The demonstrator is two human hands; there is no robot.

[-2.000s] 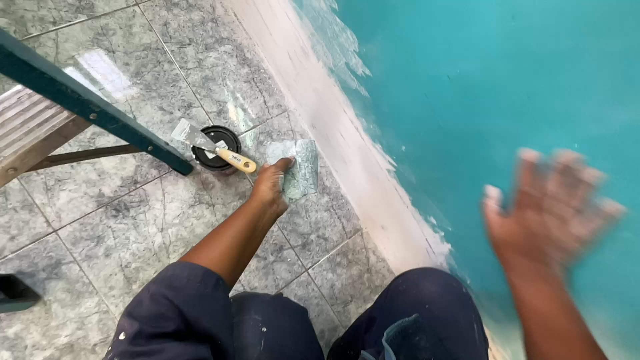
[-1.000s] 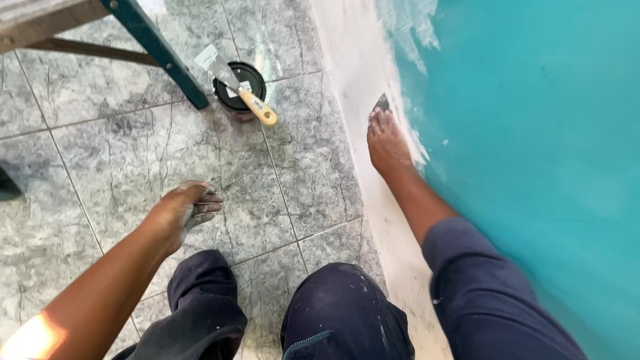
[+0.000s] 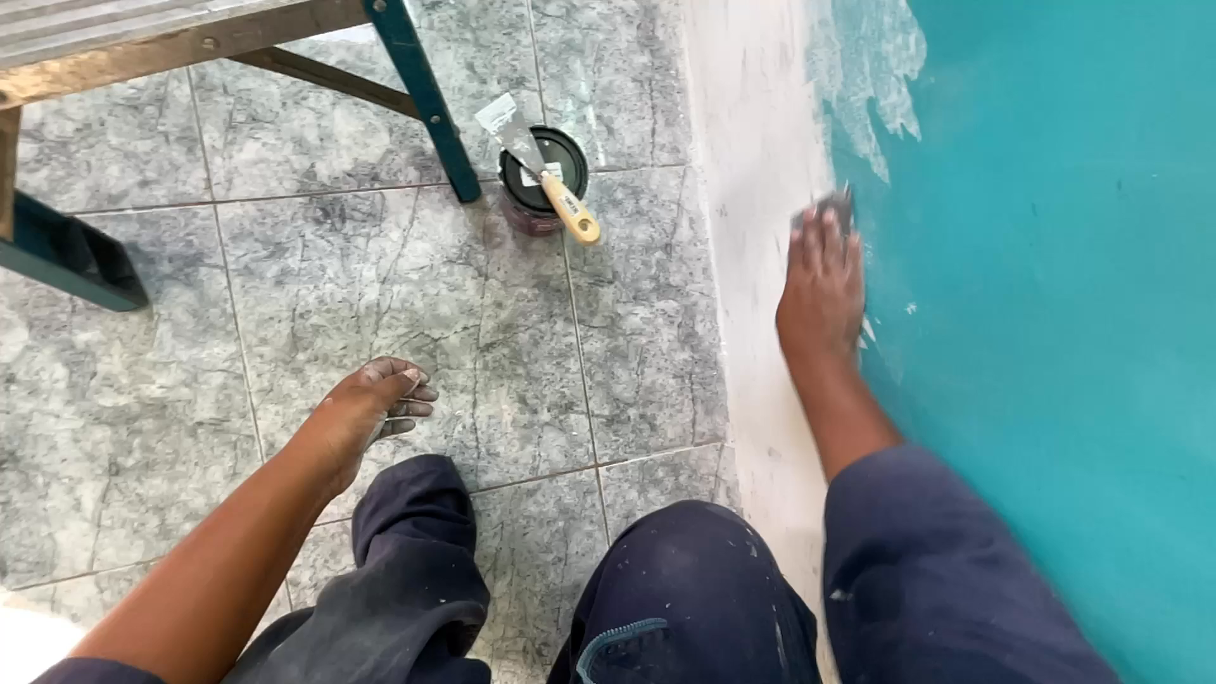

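My right hand [image 3: 825, 285] presses a dark grey sheet, seemingly sandpaper [image 3: 836, 211], flat on the white-filled lower strip [image 3: 760, 237] of the wall, beside the turquoise paint [image 3: 1045, 237]. Dusty with white powder, my left hand [image 3: 385, 399] hangs over the floor tiles with its fingers loosely curled; nothing shows in it. A putty knife [image 3: 567, 204] with a pale wooden handle and a smeared blade lies across the black lid of a small round tub [image 3: 532, 195] on the floor.
A stepladder with teal legs [image 3: 432, 104] and a metal step [image 3: 171, 43] stands at the upper left. Its other foot [image 3: 90, 256] rests on the grey marbled tiles [image 3: 380, 275]. My knees, in dark trousers [image 3: 698, 589], are at the bottom, close to the wall.
Two seconds ago my left hand held a whitish piece near the tub; now that piece is out of sight. My right hand has moved from over the turquoise area to the white strip.
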